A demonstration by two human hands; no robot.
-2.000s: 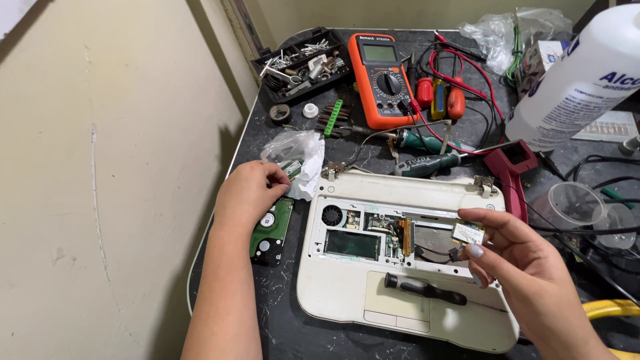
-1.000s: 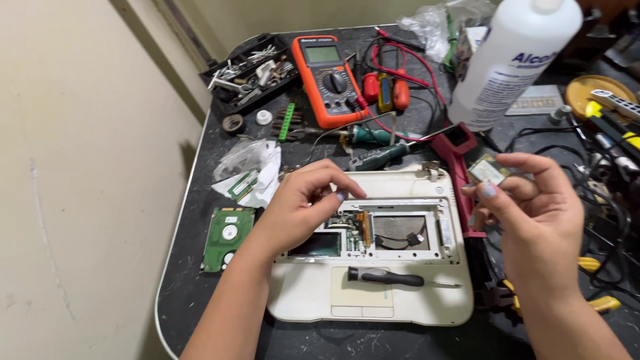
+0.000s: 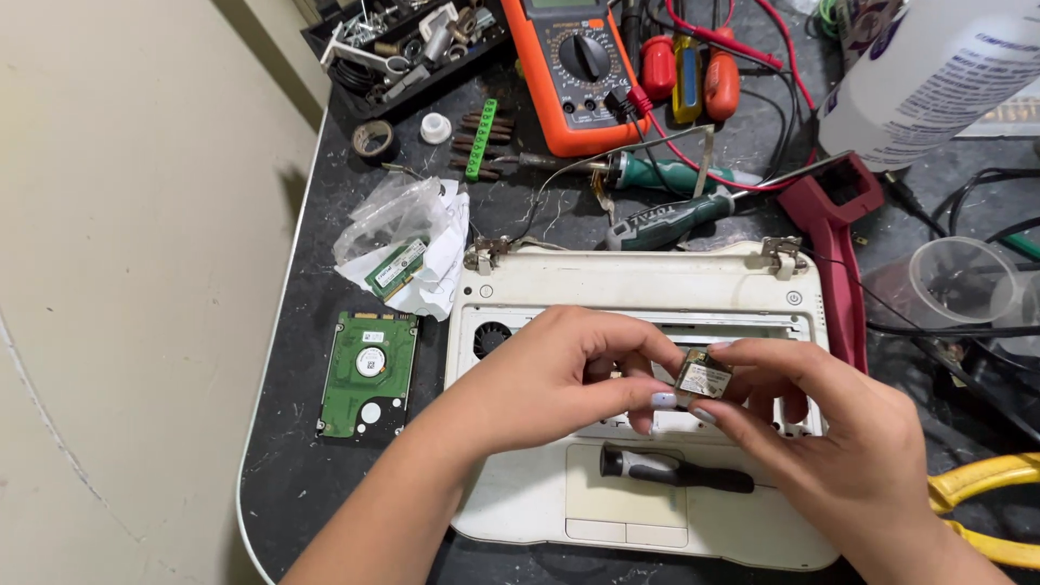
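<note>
Over an opened white laptop base, both my hands hold a small circuit card with a white label. My left hand pinches its left edge between thumb and fingers; my right hand grips its right side. Below them a small black and grey screwdriver lies across the touchpad area. The laptop's fan shows left of my left hand, while much of the inner bay is hidden behind my fingers. Left of the laptop lie a hard drive with a green board and a green memory module on white paper.
Behind the laptop are an orange multimeter, a green-handled screwdriver and a black parts tray. On the right stand an alcohol bottle and a clear plastic cup, near cables and yellow-handled pliers.
My right hand has brought the card in from the right, over the laptop. My left hand, at the memory module two seconds ago, now touches the card too. The view has moved closer.
</note>
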